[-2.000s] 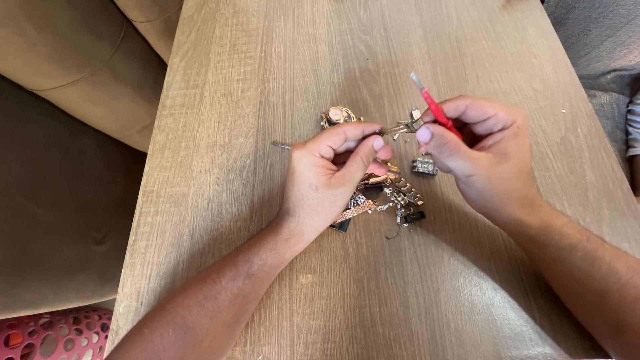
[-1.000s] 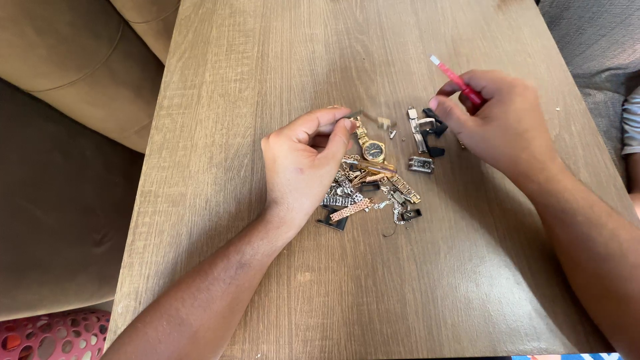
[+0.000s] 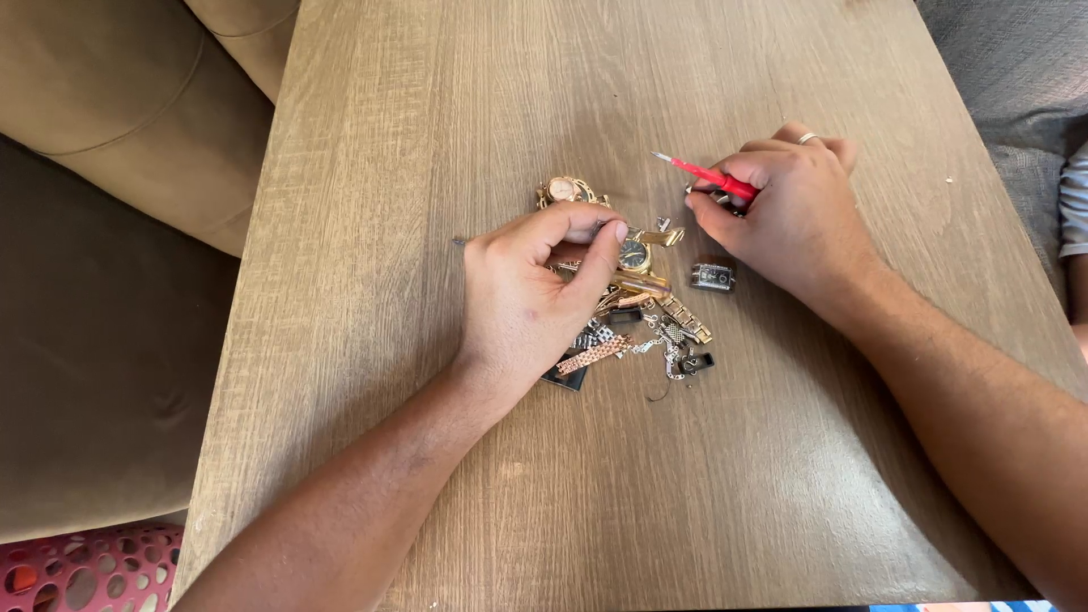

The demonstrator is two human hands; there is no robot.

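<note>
My right hand holds a small red-handled screwdriver, its metal tip pointing up and left; small metal pieces show partly under its fingers. My left hand has thumb and forefinger pinched at the gold band of a dark-faced wristwatch; what lies between the fingertips is mostly hidden. Below and right of that hand is a pile of watch band parts, with a rose-gold band piece and a gold link band. A rose-gold watch lies above my left hand. A small rectangular metal case sits below my right hand.
The things lie on a wood-grain table. A brown padded seat stands along the left, with a pink perforated basket at the lower left. Another person's arm shows beside the grey sofa at the right edge.
My right hand has moved left since one second ago, and the silver and black pieces beside the metal case no longer show there. My left hand has shifted slightly right over the pile.
</note>
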